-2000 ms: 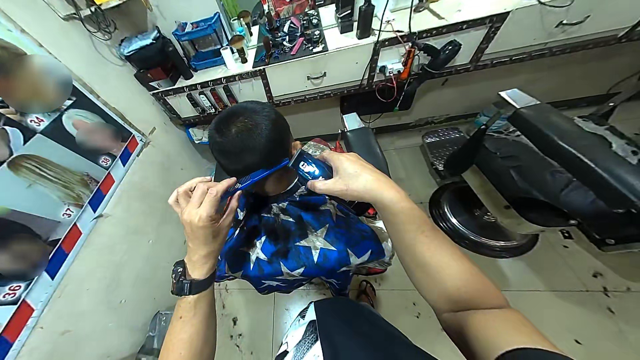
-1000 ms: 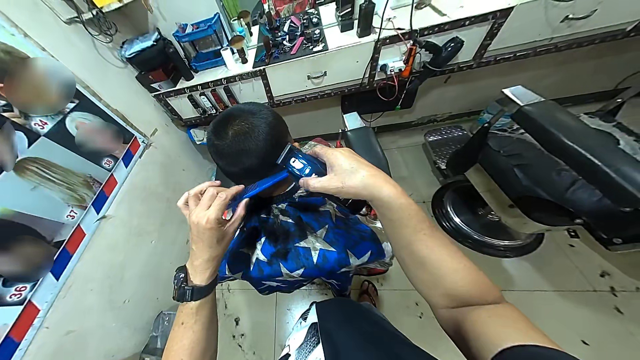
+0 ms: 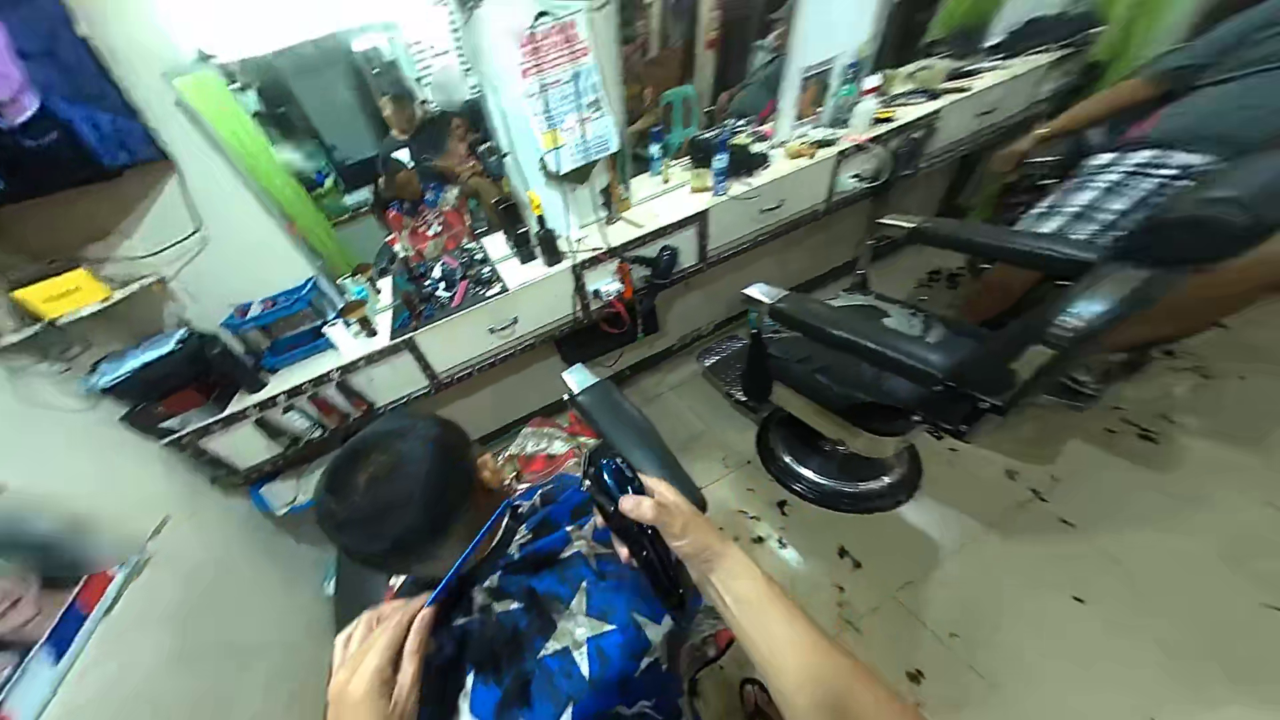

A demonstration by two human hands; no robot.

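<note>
A person with short dark hair (image 3: 400, 490) sits in front of me, seen from behind, wearing a blue cape with white stars (image 3: 575, 620). My left hand (image 3: 380, 655) holds a blue comb (image 3: 468, 552), which slants up beside the nape. In my right hand (image 3: 665, 525) is a hair clipper (image 3: 635, 535) with a dark, shiny body. The clipper is over the cape near the shoulder, apart from the head and the comb. Dark hair clippings lie on the cape.
A black barber chair (image 3: 850, 350) stands to the right, and another person (image 3: 1130, 180) sits beyond it. Ahead, a counter (image 3: 520, 320) with drawers runs below mirrors (image 3: 400, 130), holding a blue rack (image 3: 285, 325) and bottles. Hair clippings are scattered over the tiled floor (image 3: 1000, 560).
The view has swung up and right. The clipper was at the back of the head against the comb; my right hand now has it away to the right, over the shoulder.
</note>
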